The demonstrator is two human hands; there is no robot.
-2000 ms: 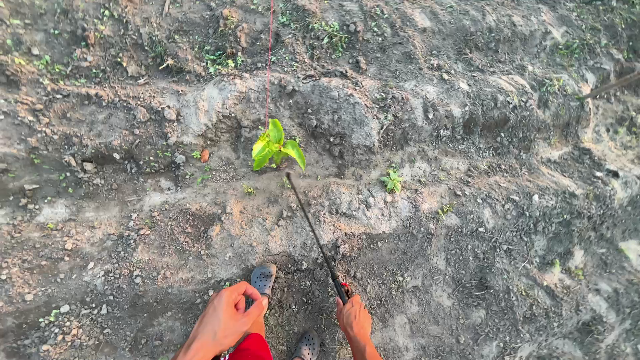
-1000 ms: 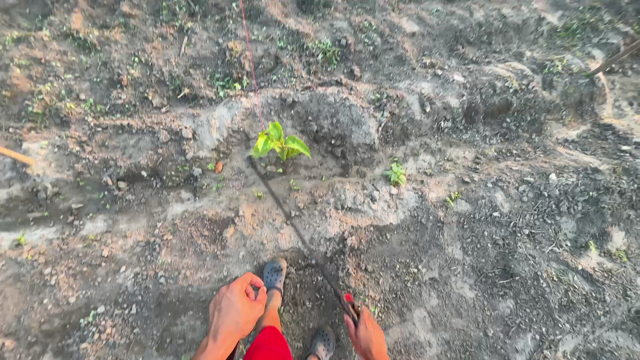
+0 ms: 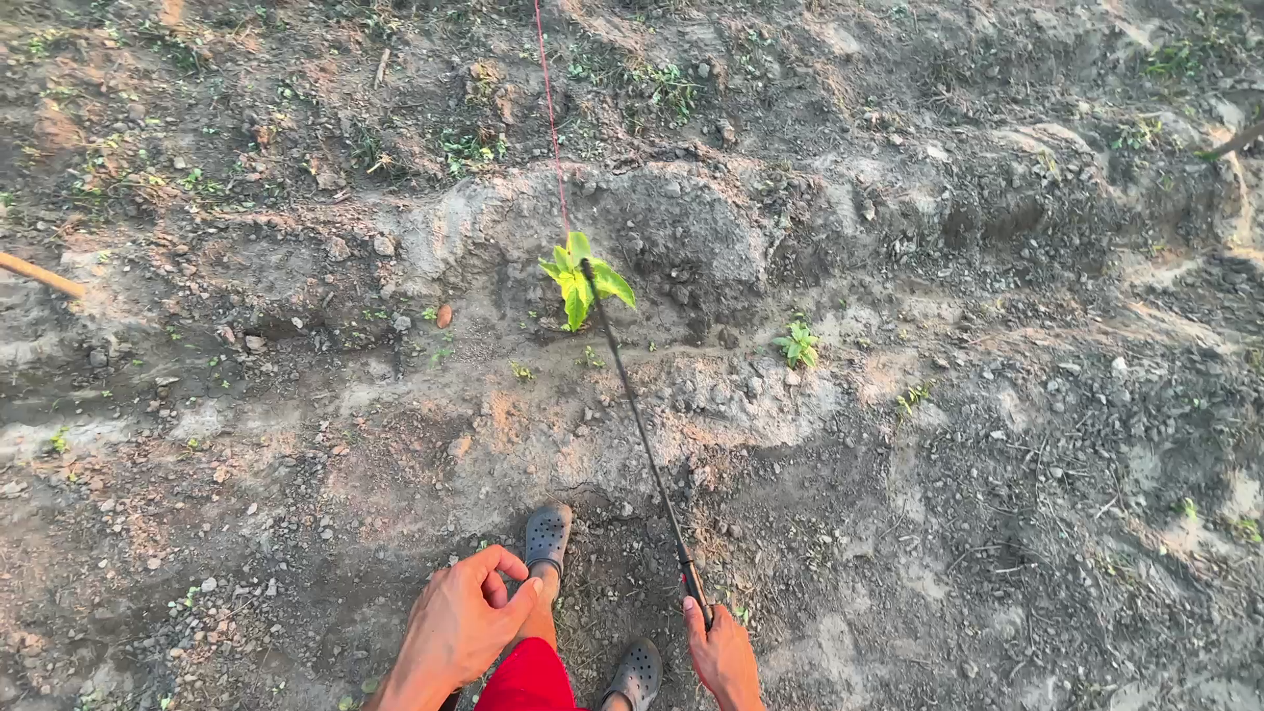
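Observation:
My right hand [image 3: 723, 652], at the lower middle, is closed around the handle of a thin black wand [image 3: 642, 430]. The wand slants up and left, and its dark tip overlaps the leaves of a young green plant [image 3: 575, 281]; whether it touches them I cannot tell. A thin red string [image 3: 551, 109] runs from the top of the view down to the plant. My left hand [image 3: 462, 617] hovers above my shin with thumb and forefinger curled close together; nothing clear shows between them, and the palm side is hidden.
Dry, ridged soil [image 3: 395, 494] with stones surrounds me. A small weed [image 3: 798, 345] grows right of the plant. One wooden stick [image 3: 41, 275] enters from the left, another [image 3: 1236, 141] from the right. My feet wear grey clogs [image 3: 547, 536] below the plant.
The wand's tip has moved from the left side of the plant to over its leaves. My right hand has kept its hold, and my left hand remains curled.

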